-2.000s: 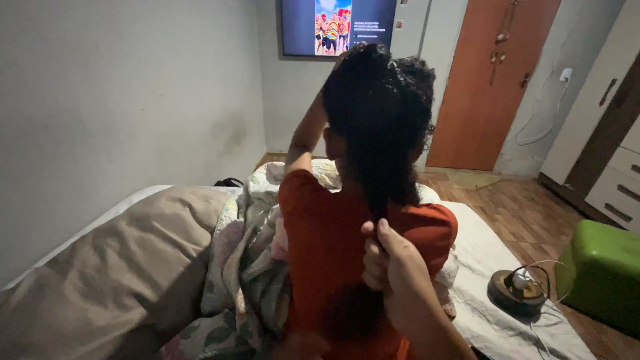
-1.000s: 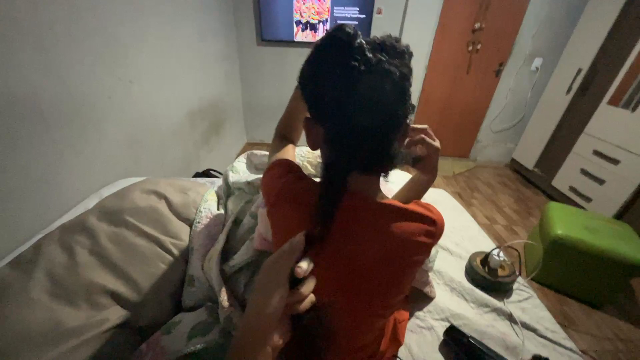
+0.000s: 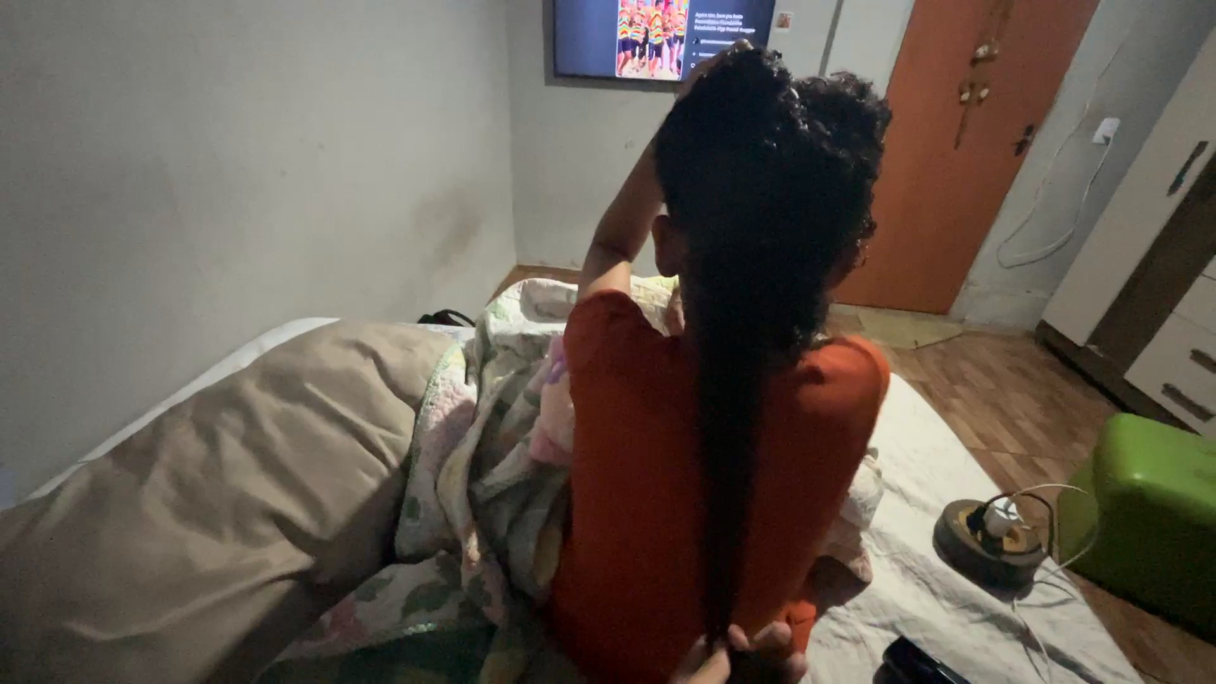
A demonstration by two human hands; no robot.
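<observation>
A person in an orange-red shirt (image 3: 627,475) sits with their back to me, one arm raised to the head. A long dark length of hair (image 3: 727,456) hangs straight down the back, narrowing toward its end. At the bottom edge, my left hand (image 3: 705,662) pinches the hair's lower end. Curled fingers of my right hand (image 3: 771,648) close on the same end, right beside the left. Both hands are partly cut off by the frame, and the very tip of the hair is hidden.
A beige cover (image 3: 237,446) and a floral quilt (image 3: 446,418) lie at left on the bed. On the white sheet (image 3: 912,456) at right are a round dark base with a plugged-in charger (image 3: 997,532) and a black object (image 3: 917,662). Beyond stands a green plastic stool or box (image 3: 1140,513).
My hands are now at the hair's lower end; earlier one hand gripped it higher, at the upper back. The person's right hand, raised beside the head one second ago, no longer shows.
</observation>
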